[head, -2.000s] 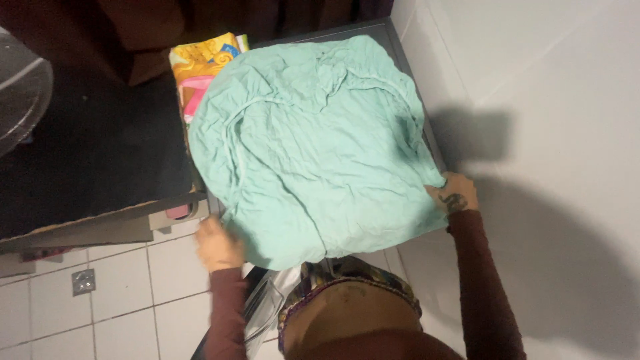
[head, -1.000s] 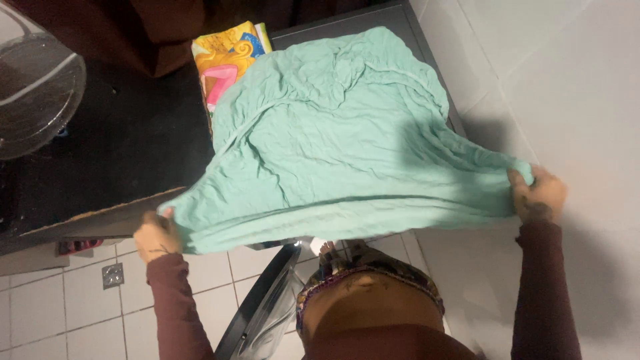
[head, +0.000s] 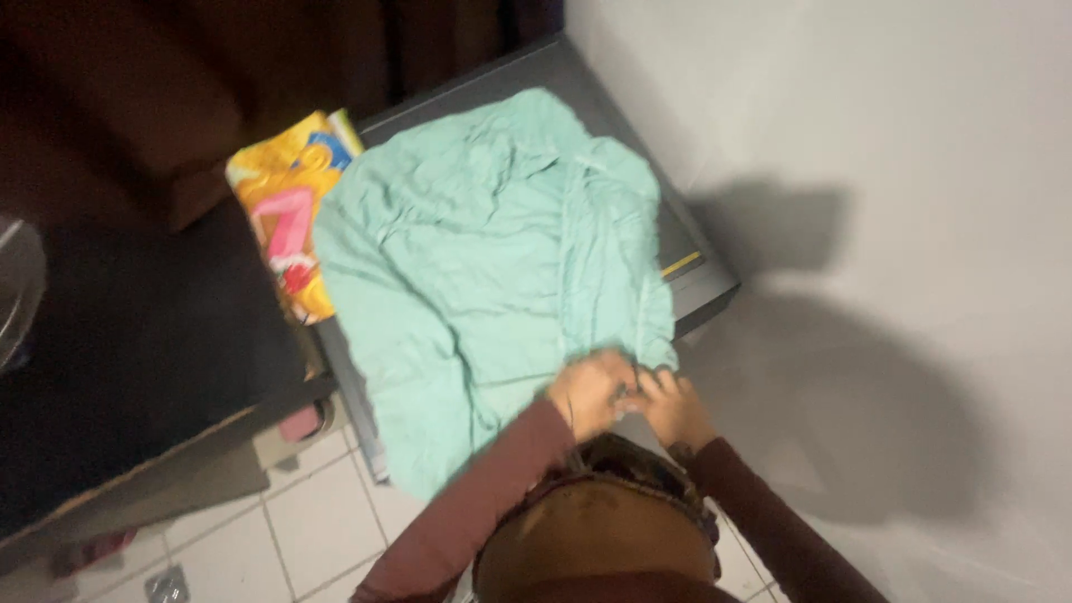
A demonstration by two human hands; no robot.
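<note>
A mint-green cloth (head: pixel 502 276), wrinkled, with what looks like a gathered edge, lies spread over a dark grey flat-topped surface. Its right side is folded inward, and its lower left part hangs past the front edge. My left hand (head: pixel 593 392) is blurred at the cloth's lower right edge, beside my right hand (head: pixel 670 406). The two hands are close together or touching. Fingers of both are bent at the cloth's near right corner; how firmly either one grips cannot be made out.
A folded yellow, pink and blue printed cloth (head: pixel 289 209) lies left of the green one. Further left is a black tabletop (head: pixel 151 335) with a clear round object (head: pixel 18 285) at its edge. A pale wall (head: pixel 904 209) stands at right, a dark curtain (head: pixel 167 92) behind.
My left hand has moved from the cloth's left corner across to the right one, beside my right hand. The stretched near edge has dropped, and the right side is now folded inward.
</note>
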